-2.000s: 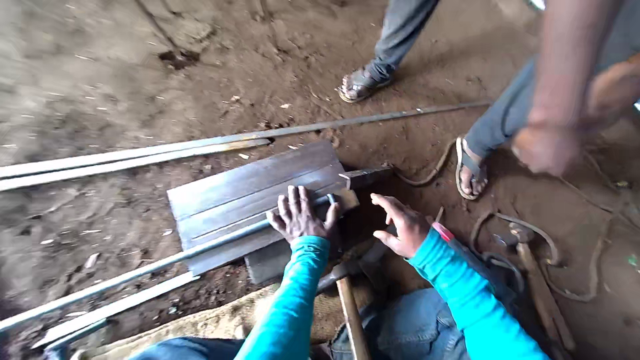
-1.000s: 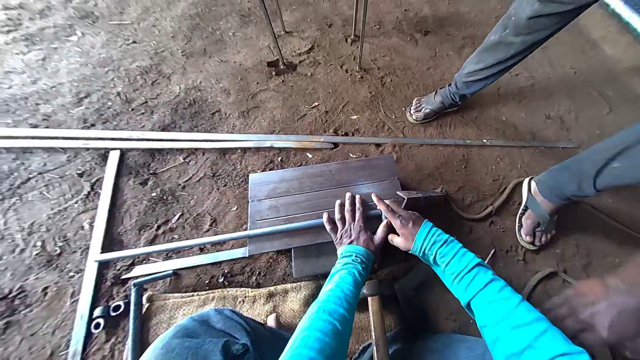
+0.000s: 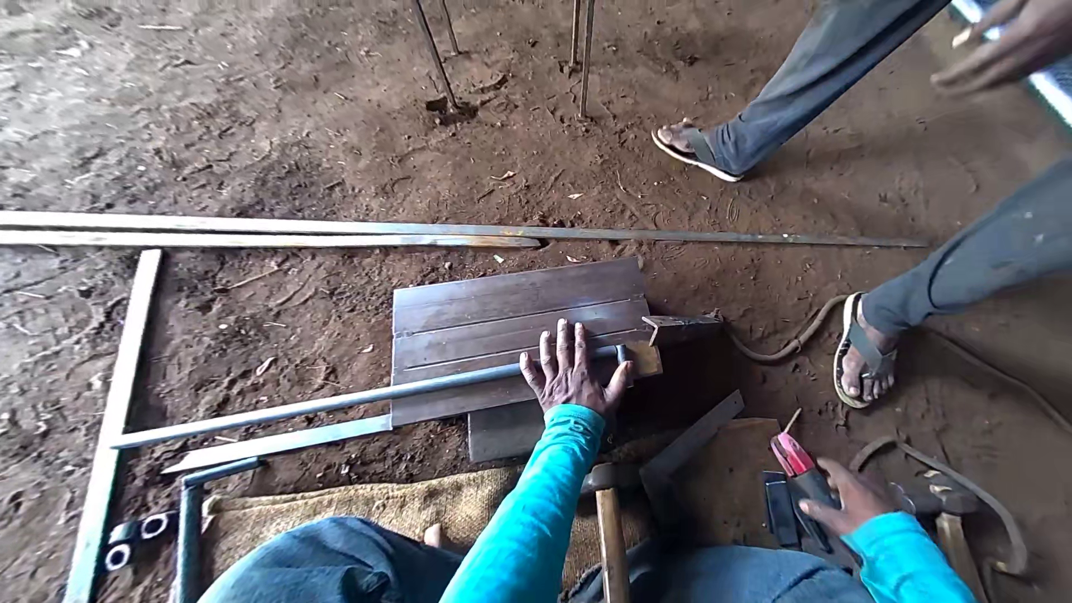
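Observation:
My left hand [image 3: 574,373] lies with spread fingers over a thin metal rod or pipe [image 3: 335,402], whose bent end shows just right of my fingers. Under both lies a grooved metal plate [image 3: 502,306]; a small wooden block [image 3: 646,360] sits by the rod's bent end. At the lower right, my right hand [image 3: 850,498] is at a red and black welding electrode holder [image 3: 796,461] with a short electrode stub in its jaws; the fingers are around its handle. A wooden-handled hammer [image 3: 611,536] leans between my legs.
Long flat metal bars [image 3: 335,230] lie across the dirt floor, and another bar [image 3: 117,419] lies at the left. Short pipe pieces [image 3: 134,540] are near burlap sacking [image 3: 360,511]. Another person's sandalled feet [image 3: 867,360] stand at the right, by a cable [image 3: 787,347]. Upright rods [image 3: 586,67] stand behind.
My right hand has moved from beside my left hand down to the right, onto the electrode holder. My left hand stays on the rod. The other person's hand has moved to the upper right.

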